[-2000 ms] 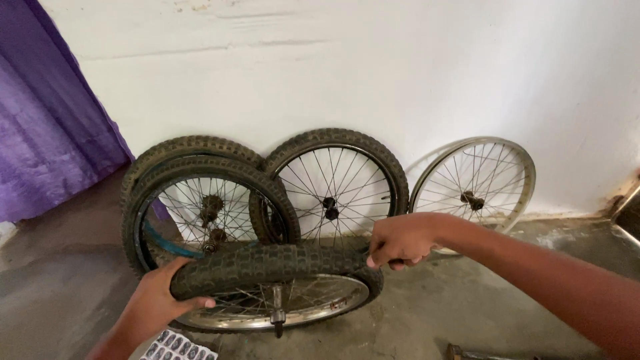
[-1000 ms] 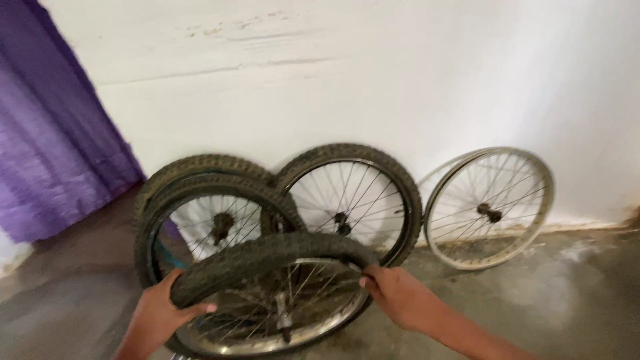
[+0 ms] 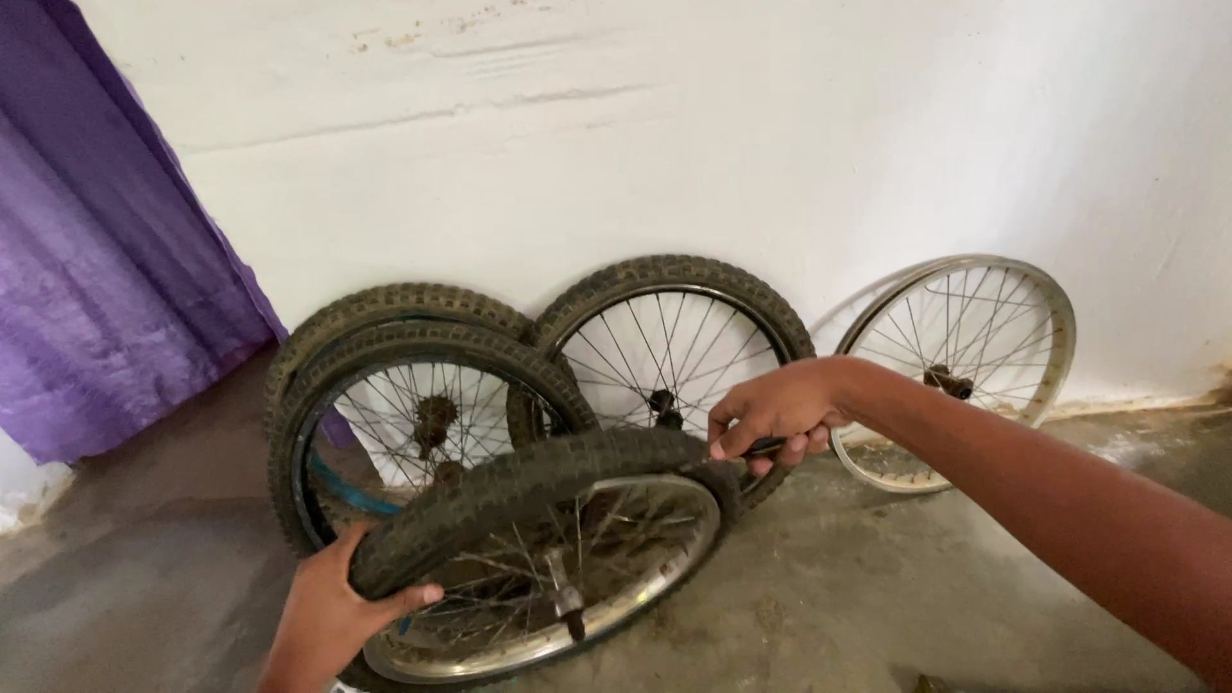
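My left hand (image 3: 337,602) grips the near left part of a knobby black tire (image 3: 520,486), its thumb toward the spokes. The tire sits around a silver bicycle rim (image 3: 616,621), and the wheel leans tilted in front of me. Spokes run to a metal hub (image 3: 566,599) with a protruding axle. My right hand (image 3: 775,414) is at the tire's far right edge, fingers curled around a small dark object (image 3: 765,446), whose kind I cannot tell. Part of the tire's lower edge is outside the view.
Against the white wall (image 3: 674,144) lean a wheel with a rusty sprocket cluster (image 3: 435,421), another tired wheel (image 3: 674,274) and a bare silver rim with spokes (image 3: 1059,351). A purple curtain (image 3: 115,250) hangs at left above the concrete floor (image 3: 866,577).
My right hand has moved from low at the tire's edge to a raised pose over it, since one second ago. My left hand keeps its hold on the tire.
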